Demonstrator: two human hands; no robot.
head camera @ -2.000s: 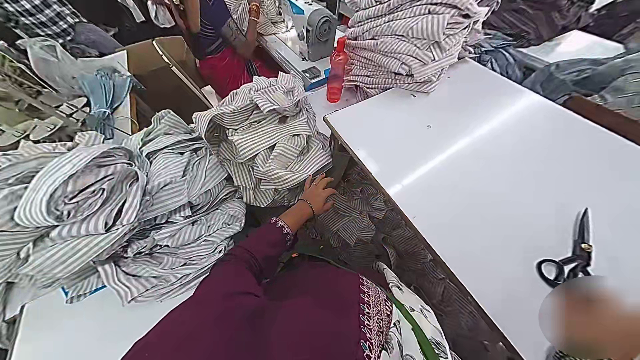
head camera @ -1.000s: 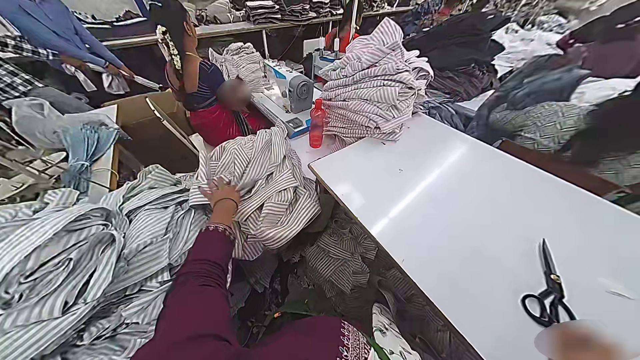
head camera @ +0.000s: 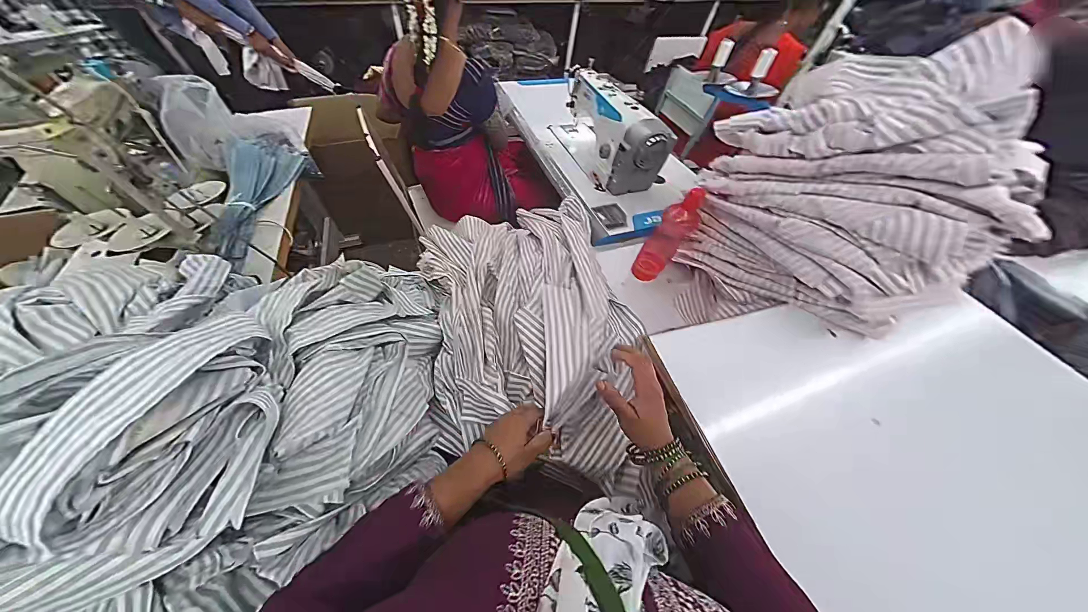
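A heap of striped fabric pieces (head camera: 501,331) lies in front of me, at the near edge of the tables. My left hand (head camera: 514,438) pinches the heap's lower edge between thumb and fingers. My right hand (head camera: 637,399) is at the heap's right side, thumb and fingers spread, its fingertips at the cloth; whether it grips any cannot be told. Grey-striped fabric (head camera: 340,382) spreads in a large pile to the left of my left hand.
A tall stack of striped fabric (head camera: 867,187) stands at the back right beside a red bottle (head camera: 669,235). Behind are an industrial sewing machine (head camera: 625,132) and a seated person. A white table (head camera: 892,442) extends right; a cardboard box (head camera: 344,161) stands behind the piles.
My left hand has moved from the top of the striped heap to its lower edge. My right hand has come from the white table's right side to the heap. The scissors are out of view.
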